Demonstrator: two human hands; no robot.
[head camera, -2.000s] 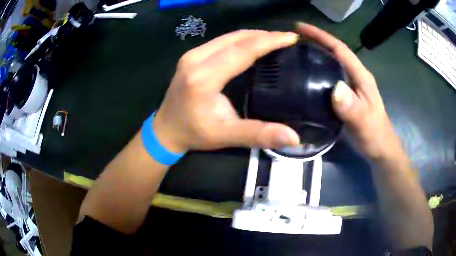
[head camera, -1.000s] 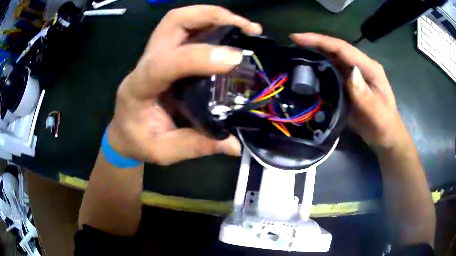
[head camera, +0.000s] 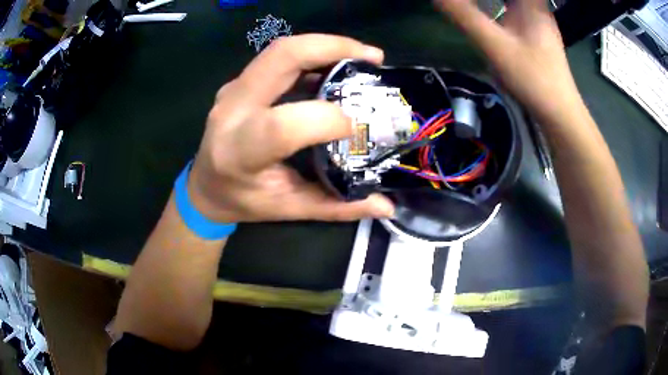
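The black camera ball housing (head camera: 505, 146) is open in front of me, its hollow facing up. Red, blue and yellow wires (head camera: 447, 165) and a grey cylinder (head camera: 465, 117) show inside. My left hand (head camera: 264, 139) grips the other half, which holds a silvery circuit chassis (head camera: 377, 121), with the thumb across it. The wires run from the chassis into the housing. The white wall bracket (head camera: 410, 322) is joined below the ball and reaches over the bench edge. My right hand (head camera: 520, 44) is off the housing, at the top edge by the electric screwdriver (head camera: 597, 18); its fingertips are partly cut off.
Small silver screws (head camera: 269, 31) lie at the top. A white keyboard (head camera: 637, 77) is at the right. A small motor with leads (head camera: 73, 176) and white parts (head camera: 29, 198) are at the left. Yellow tape (head camera: 278, 294) edges the mat. A thin tool (head camera: 543, 157) lies right of the ball.
The closed ball has been opened, and my left hand has tilted its half so the silvery chassis faces up. My right hand has let go of the housing and moved up to the screwdriver.
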